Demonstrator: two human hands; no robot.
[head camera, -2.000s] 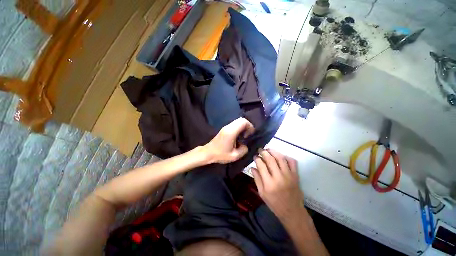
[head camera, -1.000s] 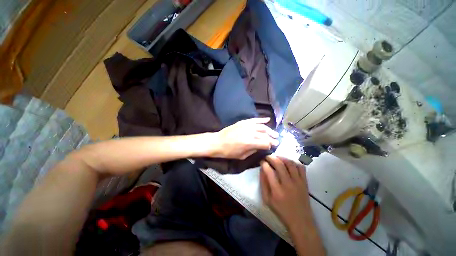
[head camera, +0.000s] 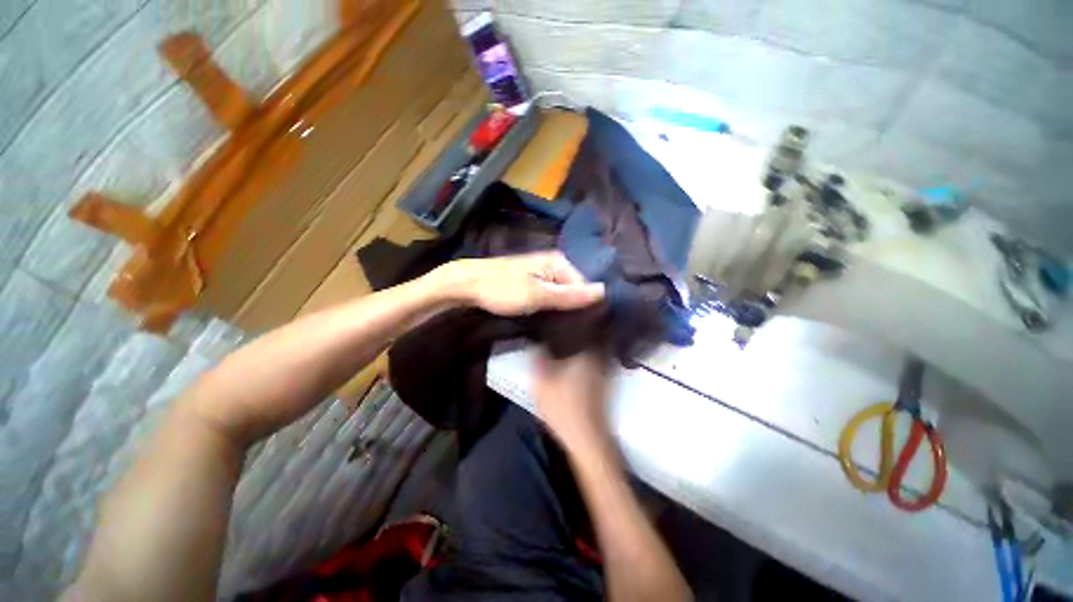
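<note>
The dark brown garment body (head camera: 441, 365) lies in a crumpled heap left of the needle and hangs over the table's front edge. A navy band-like piece (head camera: 659, 194) runs along its far side to the lit presser foot area (head camera: 706, 315). My left hand (head camera: 524, 286) grips the cloth, thumb pointing toward the needle. My right hand (head camera: 571, 382) is motion-blurred at the cloth's near edge, below my left hand; its fingers are indistinct. The off-white sewing machine (head camera: 918, 306) stands on the right.
Shears (head camera: 891, 453) with yellow and red handles lie right of the needle. Blue snips (head camera: 1007, 559) lie near the lower right edge. A grey tool tray (head camera: 471, 171) with red items and a purple object (head camera: 498, 65) stand behind. Taped cardboard (head camera: 306, 176) extends left.
The camera view has shifted. My left hand has drawn back from the needle with the cloth. My right hand has moved left, away from beside the needle, to the cloth's near edge.
</note>
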